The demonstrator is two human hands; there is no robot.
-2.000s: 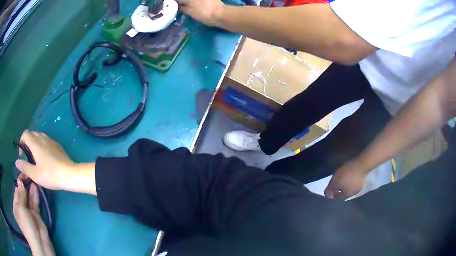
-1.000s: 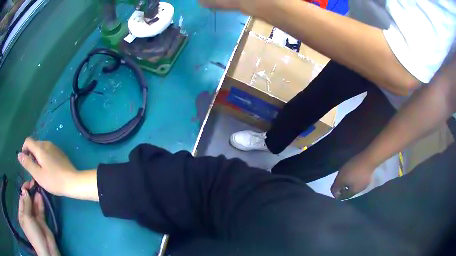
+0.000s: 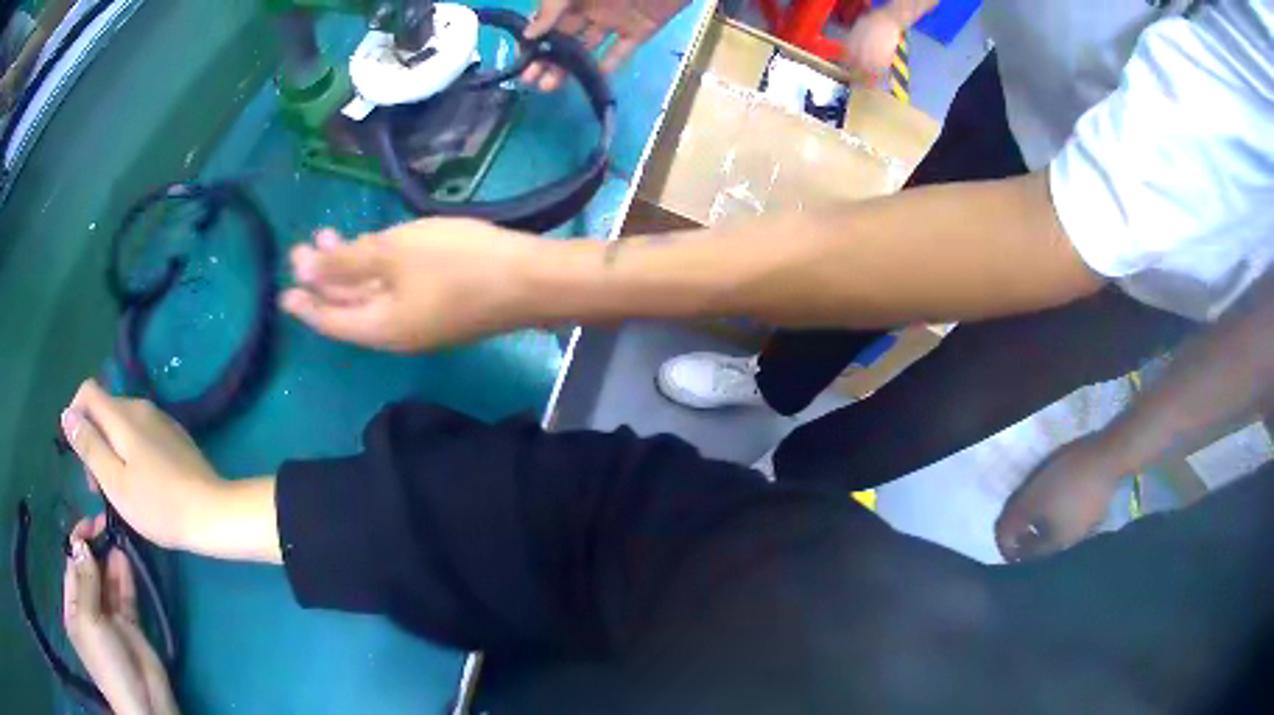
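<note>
A black headband (image 3: 165, 615) lies at the lower left, its lower part cut by the picture's edge. My left hand (image 3: 115, 622) holds it near its end, from below. My right hand (image 3: 147, 468) is just above, fingers closed on a small dark end part, mostly hidden. A second headband (image 3: 259, 314), blurred, lies on the teal bench (image 3: 321, 489) above my hands. Another person's open hand (image 3: 356, 286) is just right of it, apart. A third headband (image 3: 559, 196) is held by a hand (image 3: 601, 28) at the top, in front of the press.
The green hand press (image 3: 315, 98) with a white disc (image 3: 412, 56) stands at the top. Another person's bare arm (image 3: 782, 266) crosses above my black sleeve. Cartons (image 3: 748, 140) stand beyond the bench edge. Another hand (image 3: 1062, 510) hangs at the right.
The second headband has shifted left and slightly down. The other person's arm has swung across the bench beside it. A third headband and a hand have appeared at the press. My hands stay nearly in place.
</note>
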